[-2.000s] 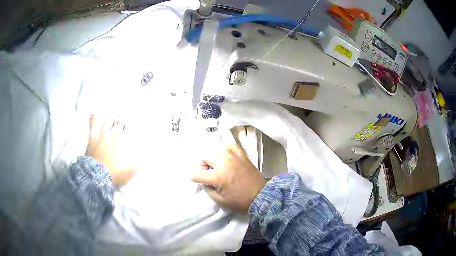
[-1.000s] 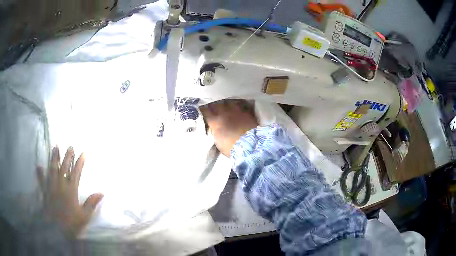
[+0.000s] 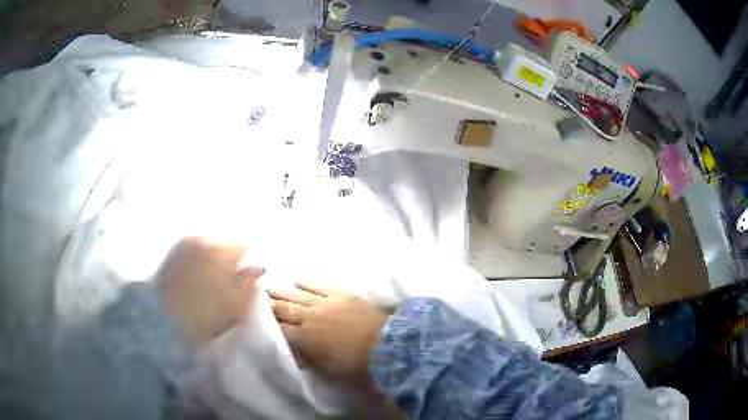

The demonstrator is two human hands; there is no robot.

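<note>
White cloth (image 3: 410, 205) spreads over the machine bed and table, washed out by the lamp at the left and centre. It runs under the dark presser foot cluster (image 3: 343, 168). My left hand (image 3: 205, 283) is blurred and pinches a fold of the cloth near the front. My right hand (image 3: 328, 328) lies just right of it, fingers spread and pointing left, on the cloth. The hands are close together, below the presser foot. The needle point and the seam are lost in the glare.
The cream Juki machine arm (image 3: 435, 111) crosses behind, with a blue hose (image 3: 402, 35) on top. Dark scissors (image 3: 584, 305) lie right of the machine. A control panel (image 3: 592, 75) stands at the back right, near an orange object (image 3: 558, 31). A brown board (image 3: 668, 246) is at far right.
My right hand has come out from under the machine arm to the front. My left hand has moved right, beside it, and gathered cloth. Cloth now covers the gap under the arm.
</note>
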